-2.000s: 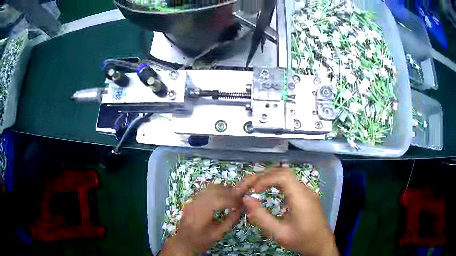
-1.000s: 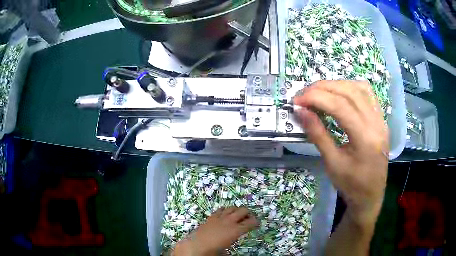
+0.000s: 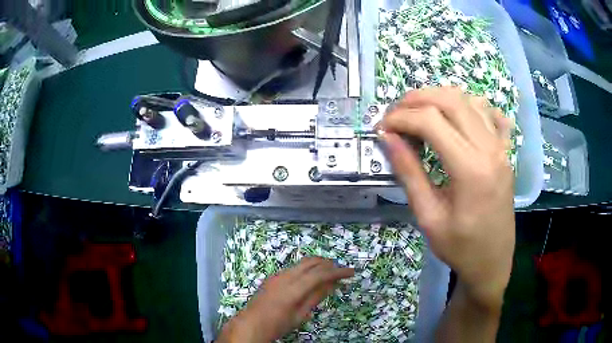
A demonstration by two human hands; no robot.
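My right hand (image 3: 456, 167) is at the right end of the silver assembly fixture (image 3: 339, 137), thumb and forefinger pinched together at the nest. A small pale bit shows at the fingertips, seemingly a small wired part (image 3: 380, 131); the fingers hide most of it. My left hand (image 3: 295, 295) lies over the heap of wired parts in the translucent front bin (image 3: 209, 268), fingers extended to the right. I cannot tell whether its fingertips hold a part. A bright green spot shows on the fixture beside the right fingertips.
The pneumatic press (image 3: 275, 157) has a cylinder with two black knobs at its left. The bowl feeder (image 3: 228, 40) stands behind it, with the feed track (image 3: 353, 53) running to the fixture. The right bin (image 3: 530, 134) holds similar parts. Small trays (image 3: 567, 161) stand at the far right.
My hands were together over the front bin two seconds ago. My right hand has since moved up to the fixture; my left has stayed over the bin and shifted slightly. The view has shifted a little.
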